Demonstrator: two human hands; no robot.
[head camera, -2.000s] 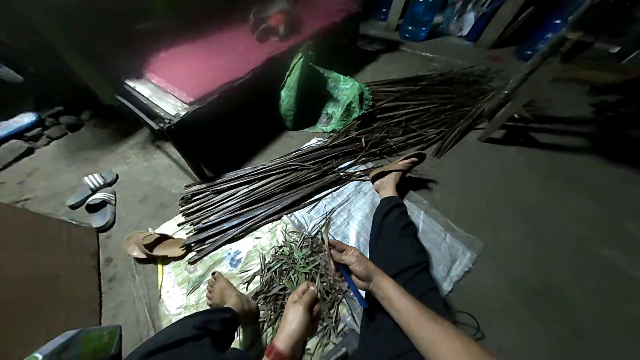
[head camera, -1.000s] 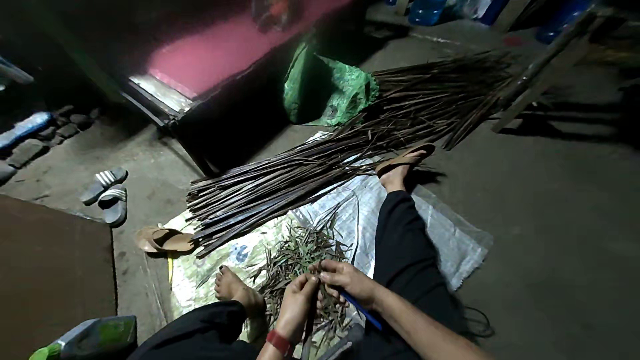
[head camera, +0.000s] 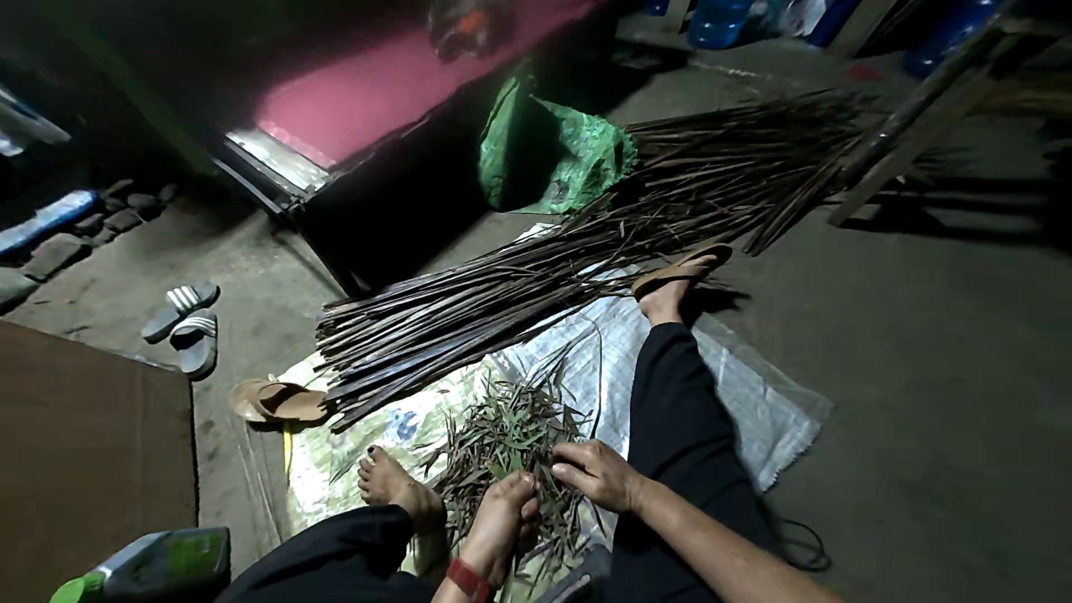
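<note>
My left hand (head camera: 502, 515), with a red band at the wrist, is over a heap of narrow green and brown leaf pieces (head camera: 511, 427), its fingers curled. Just right of it, above the same heap, my right hand (head camera: 596, 476) has bent fingers, the tips pointing left. Whether either hand pinches a thin piece is too unclear to see. The heap lies between my legs on flattened woven plastic sacks (head camera: 762, 394). Beyond it a long bundle of thin dark brown stalks (head camera: 469, 310) runs from the sacks toward the upper right.
A green woven sack (head camera: 586, 159) stands behind the stalks, beside a pink-topped table (head camera: 360, 92). Sandals (head camera: 197, 343) and a tan flip-flop (head camera: 280, 402) lie at left. A green-capped container (head camera: 167, 561) is at lower left, a brown panel (head camera: 92, 427) above it. Wooden legs (head camera: 904, 142) stand at right.
My hands were together over the heap one second ago and are now slightly apart. A blue, narrow thing seen at my right hand in the earlier frames no longer shows.
</note>
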